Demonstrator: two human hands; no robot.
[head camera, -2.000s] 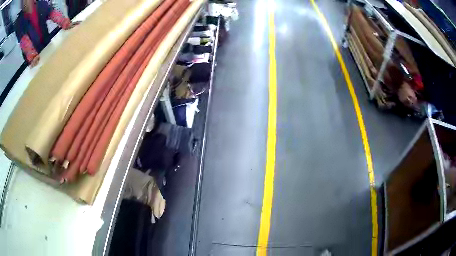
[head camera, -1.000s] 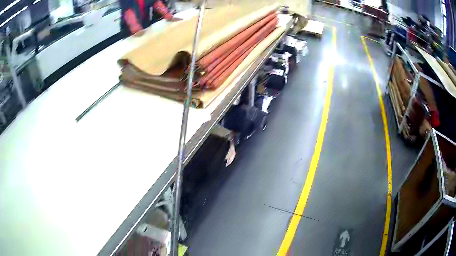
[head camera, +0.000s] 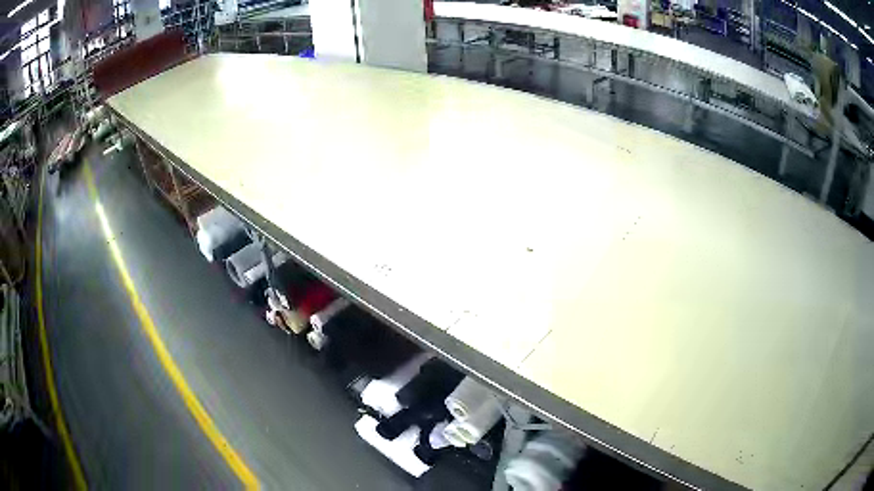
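Note:
Neither of my hands is in the picture. A long cream-topped cutting table (head camera: 460, 192) lies in front of me and runs from the lower right to the upper left, with a dark grey metal edge. A rust-brown piece (head camera: 142, 65) shows at its far left end. A thin dark line or rod (head camera: 851, 462) shows at the lower right corner; I cannot tell what it is.
Rolls and remnants (head camera: 474, 408), white, dark and red, lie on the shelf under the table. The grey aisle floor with yellow lines (head camera: 153, 331) runs along the left. A white column (head camera: 391, 36) and another long table (head camera: 613, 36) stand behind.
The view has swung round to another stretch of table. The folded rust and tan stack, the other person, the upright rod and the right-hand carts have left the picture.

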